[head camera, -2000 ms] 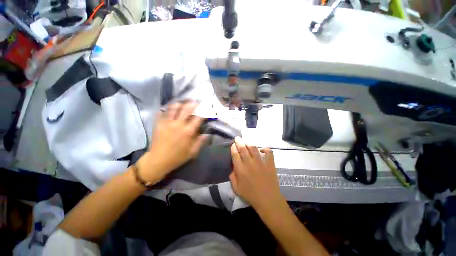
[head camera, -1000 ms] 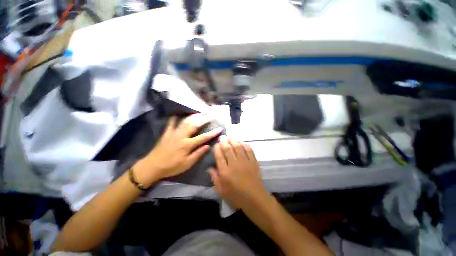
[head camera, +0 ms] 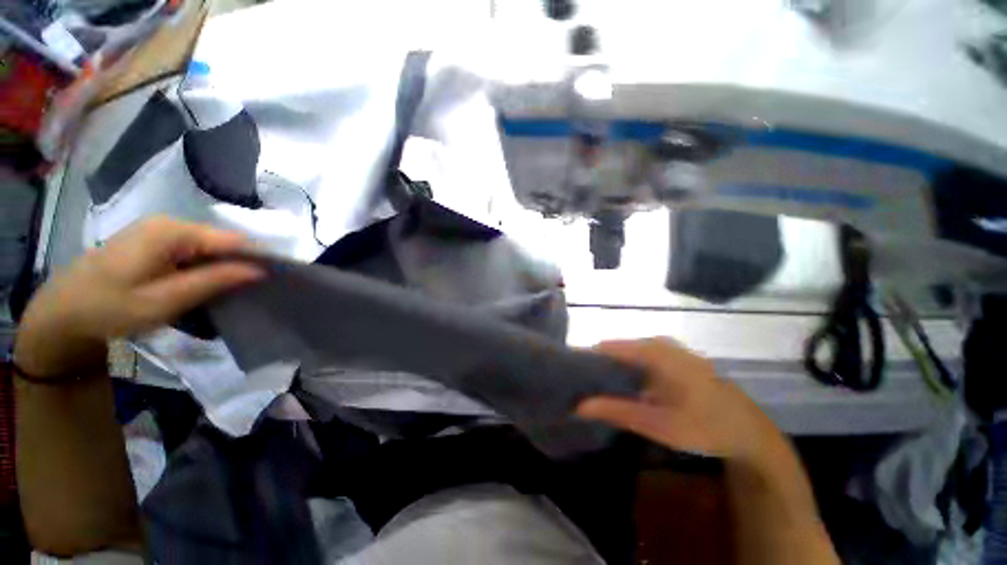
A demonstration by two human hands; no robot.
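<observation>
My left hand (head camera: pixel 166 276) pinches one end of a dark grey fabric panel (head camera: pixel 398 331) at the left. My right hand (head camera: pixel 663 397) grips its other end at the right. The panel is stretched between them, sloping down to the right, above the table's front edge. White fabric (head camera: pixel 320 132) with dark grey patches lies behind it, left of the presser foot (head camera: pixel 606 240). The picture is blurred, so the fine edges of the panel cannot be told.
The white sewing machine (head camera: pixel 773 121) with a blue stripe spans the back right. A dark block (head camera: pixel 723 254) lies right of the presser foot. Black-handled scissors (head camera: pixel 848 342) and slim yellow-green snips (head camera: pixel 925 348) lie farther right. Cloth hangs below the table's front edge.
Both hands have moved apart from beside the needle, left hand to the left, right hand to the right. The dark grey fabric is now pulled out between them. The view has shifted.
</observation>
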